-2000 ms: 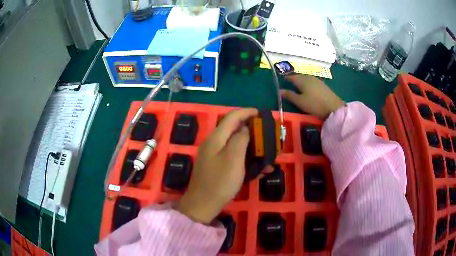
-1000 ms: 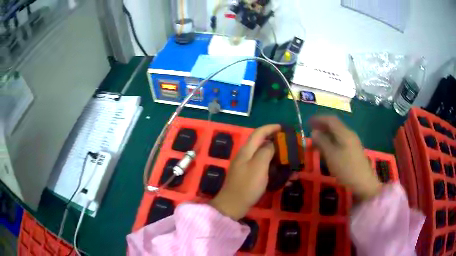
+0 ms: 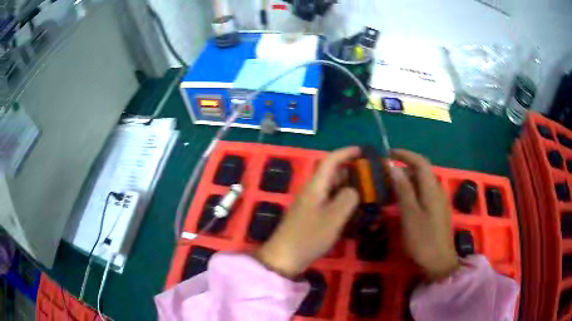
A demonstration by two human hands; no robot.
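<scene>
The black and orange fixture (image 3: pixel 371 180) is held above the middle of the red-orange tray (image 3: pixel 317 151). My left hand (image 3: pixel 313 216) grips it from the left. My right hand (image 3: pixel 423 216) is at its right side, fingers against or very near it; blur hides the exact contact. A clear hose (image 3: pixel 276 78) arcs from the fixture to the left, with a white and silver connector (image 3: pixel 227 200) over the tray's left side. Black units (image 3: pixel 276 174) sit in many tray pockets. Whether a unit is inside the fixture, I cannot tell.
A blue tester (image 3: pixel 248 103) with lit displays stands behind the tray. A single dark unit (image 3: pixel 392 104) lies by white papers (image 3: pixel 414 72). A bottle (image 3: pixel 522 94) and stacked trays (image 3: pixel 542 207) are at right. Record sheets (image 3: pixel 116 182) and a power strip (image 3: pixel 119 219) are at left.
My right hand was near the single unit behind the tray, then came back to the fixture's right side. My left hand kept holding the fixture. The view has shifted.
</scene>
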